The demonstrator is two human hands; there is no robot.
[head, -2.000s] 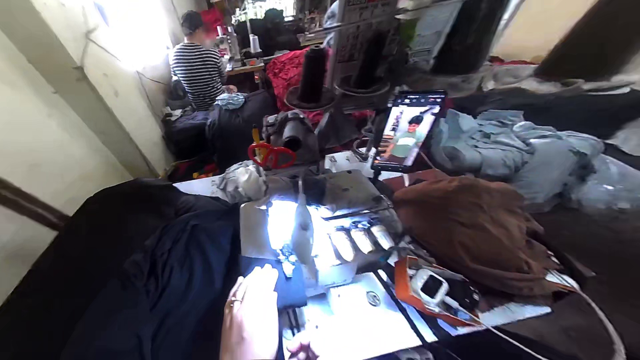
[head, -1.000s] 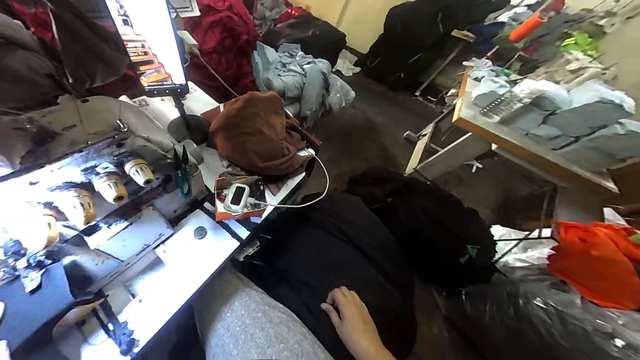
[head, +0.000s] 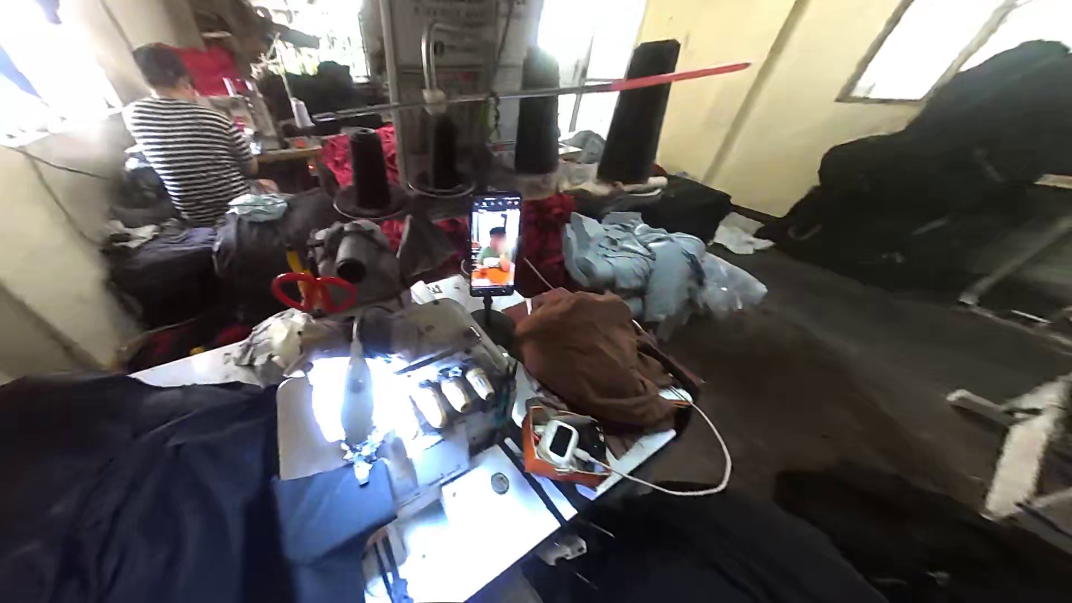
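Observation:
Neither of my hands shows in the head view. An overlock sewing machine (head: 427, 327), brightly lit by its lamp, stands on a white table (head: 494, 519). Dark navy fabric (head: 335, 507) lies at its presser foot, and a larger spread of navy fabric (head: 134, 486) covers the left side. Red-handled scissors (head: 314, 293) are upright behind the machine. A phone (head: 495, 244) on a stand shows a picture. Right of the machine lies a brown cloth bundle (head: 586, 356), with a small white device (head: 559, 441) and its cable in an orange box (head: 532, 456) before it.
Black thread cones (head: 368, 172) stand behind the machine beneath a rod with a red end (head: 678, 77). Grey-blue cloth (head: 641, 255) is piled beyond the table. A person in a striped top (head: 188, 159) sits at the back left. Black cloth (head: 687, 544) lies low at the front.
The view has swung back left and up from the floor at the right. My hand, seen over the black cloth a second ago, is out of view.

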